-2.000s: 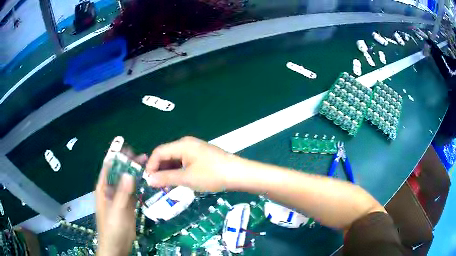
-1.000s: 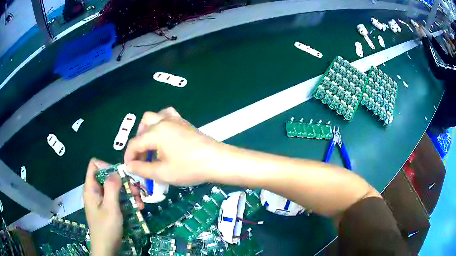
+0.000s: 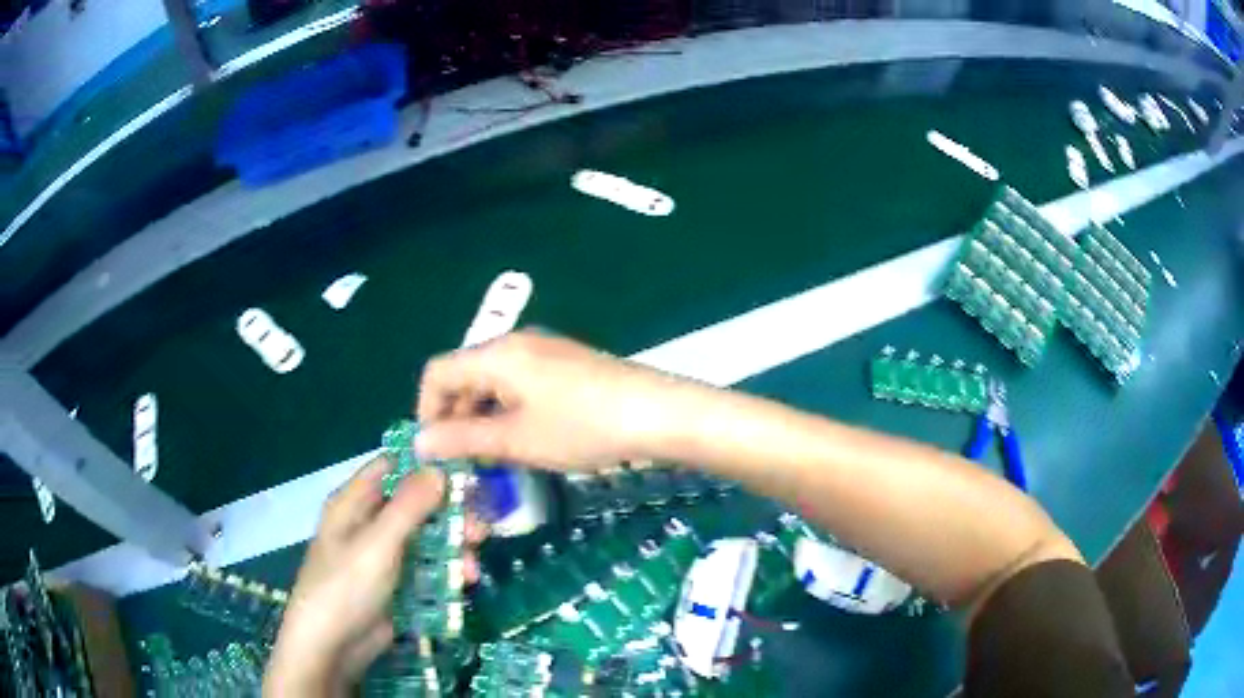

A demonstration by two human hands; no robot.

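Observation:
My left hand (image 3: 341, 580) is shut on a narrow green PCB strip (image 3: 445, 580) with a tan edge, which stands upright under its fingers. My right hand (image 3: 525, 409) is above and to the right, its thumb and finger pinched on the strip's upper green end; the exact grip is blurred and partly hidden. A white and blue housing (image 3: 519, 507) shows just behind the fingers, partly hidden. Two more housings lie to the right, one upright with thin wires (image 3: 715, 607), one on its side (image 3: 853, 575). Several green PCB strips (image 3: 600, 580) lie beneath them.
Blue nippers (image 3: 1000, 434) lie beside a short PCB strip (image 3: 928, 382). Two PCB panels (image 3: 1016, 280) overlap the pale rail (image 3: 819, 314). White cover plates (image 3: 624, 192) lie on the green belt. A blue basket (image 3: 314, 116) stands beyond it; brown cartons (image 3: 1143, 586) are at right.
The whole view has shifted, so things appear farther right. My right fingers have come down from the strip's side onto its upper end. My left hand still holds the strip.

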